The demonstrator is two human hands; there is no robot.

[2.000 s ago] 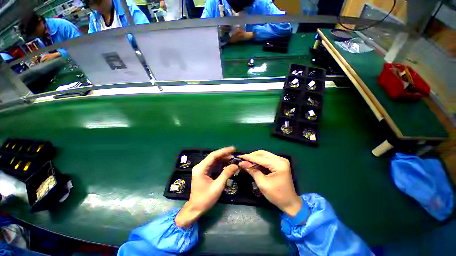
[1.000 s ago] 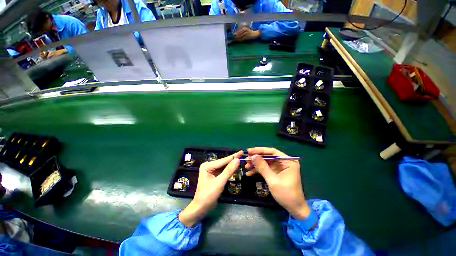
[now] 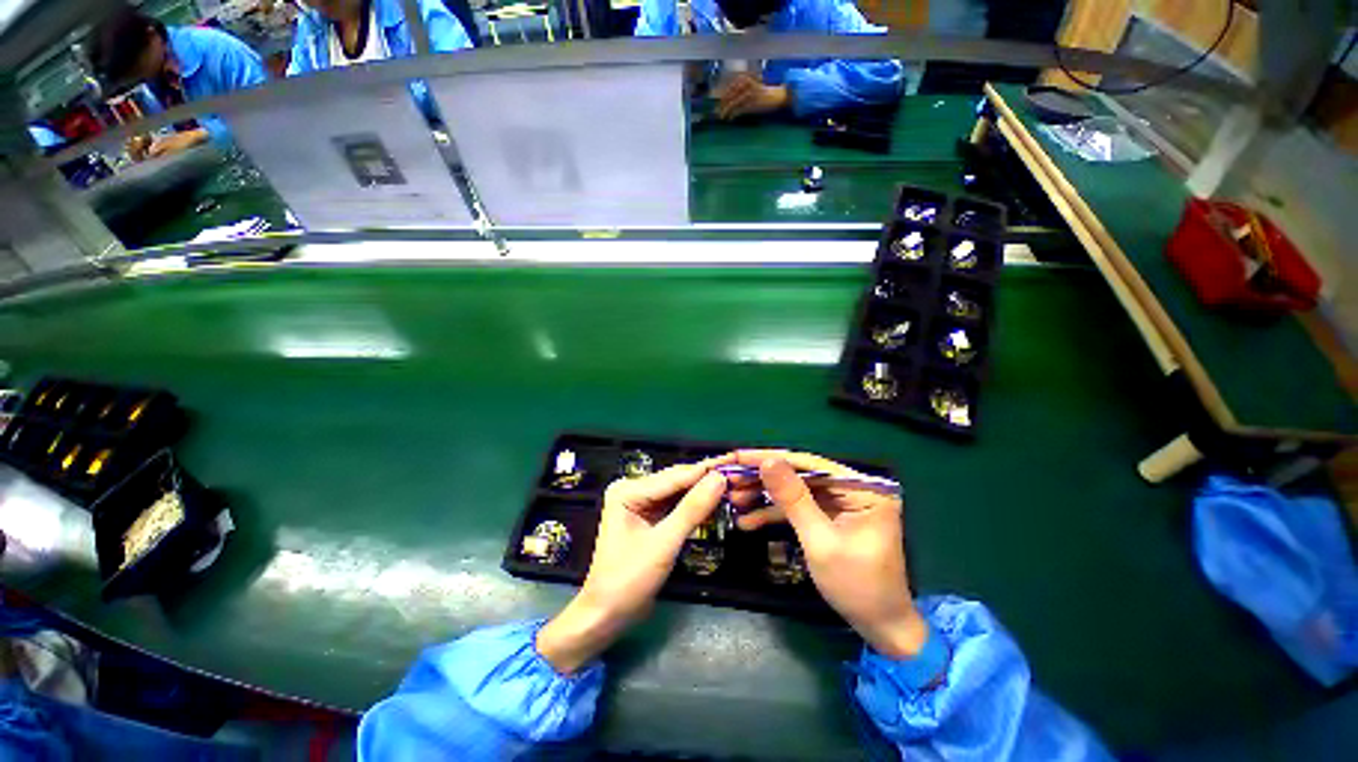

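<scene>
My left hand [image 3: 638, 548] pinches a small unit between thumb and fingertips; the unit is mostly hidden by the fingers. My right hand [image 3: 839, 543] holds a slim purplish tool [image 3: 856, 479], perhaps tweezers, its tip reaching the left fingertips. Both hands meet above a black component tray [image 3: 524, 561]. Small round gold and silver units sit in its pockets, one at the front left [image 3: 548, 540] and another below the hands [image 3: 703, 558]. The tray's right part is covered by my right hand.
A second black tray [image 3: 920, 307] with similar units lies beyond, to the right. A parts box [image 3: 149, 524] and the neighbour's trays [image 3: 87, 430] are at left. A metal rail with paper sheets [image 3: 574, 157] crosses behind. A side table bears a red basket [image 3: 1241, 261]. Workers in blue sit opposite.
The slim tool has come into clear view in my right hand since two seconds ago. Since one second ago it has tilted slightly, its far end lower. Both hands stay together over the tray.
</scene>
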